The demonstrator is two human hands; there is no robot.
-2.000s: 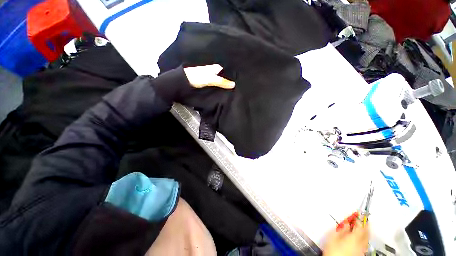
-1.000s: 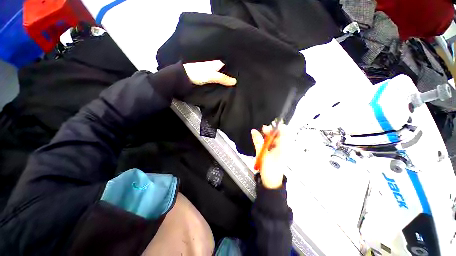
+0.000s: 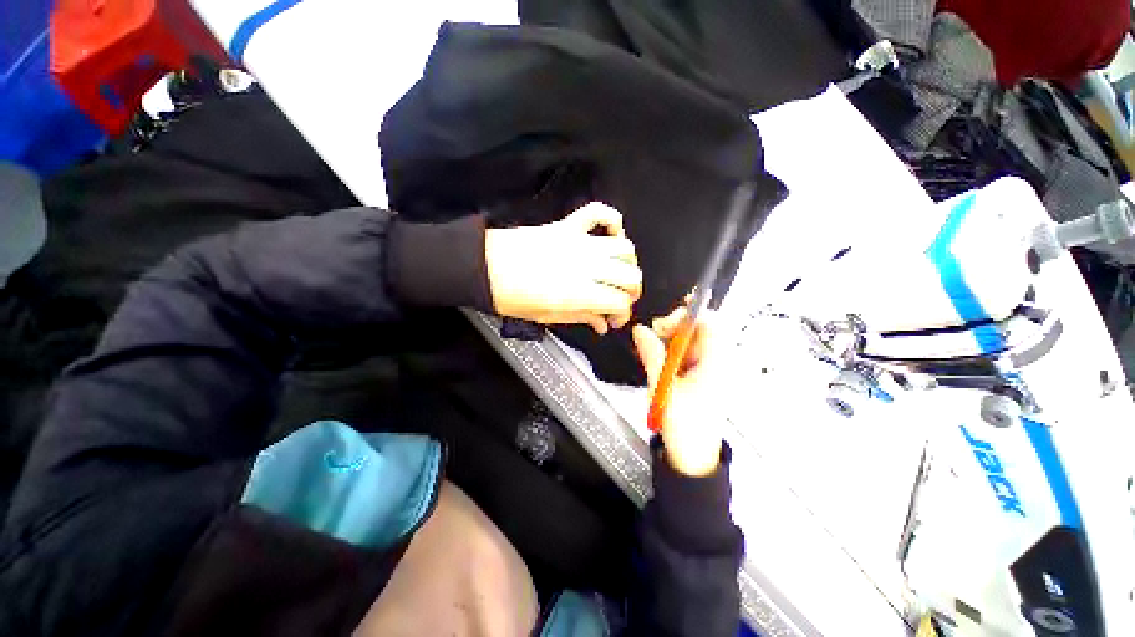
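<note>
A black fabric piece [image 3: 560,112] lies over the white sewing table [image 3: 797,498], reaching its front edge. My left hand [image 3: 566,271] rests on the fabric near that edge with its fingers curled; whether it pinches cloth is hidden. My right hand [image 3: 688,396] holds scissors [image 3: 678,361] by their orange handle, just right of my left fingers. The blades point away from me over the right part of the fabric and look blurred; I cannot tell if they are apart.
The white sewing machine [image 3: 996,361] with blue stripes stands at the right, its needle area beside the fabric. A ruler strip [image 3: 566,395] runs along the table's front edge. Black cloth lies below left. A red container [image 3: 106,56] is at upper left, and grey and red cloth at upper right.
My right hand has picked up the scissors from beside the machine and brought them over the fabric. My left hand has moved right and nearer the edge, its fingers now curled.
</note>
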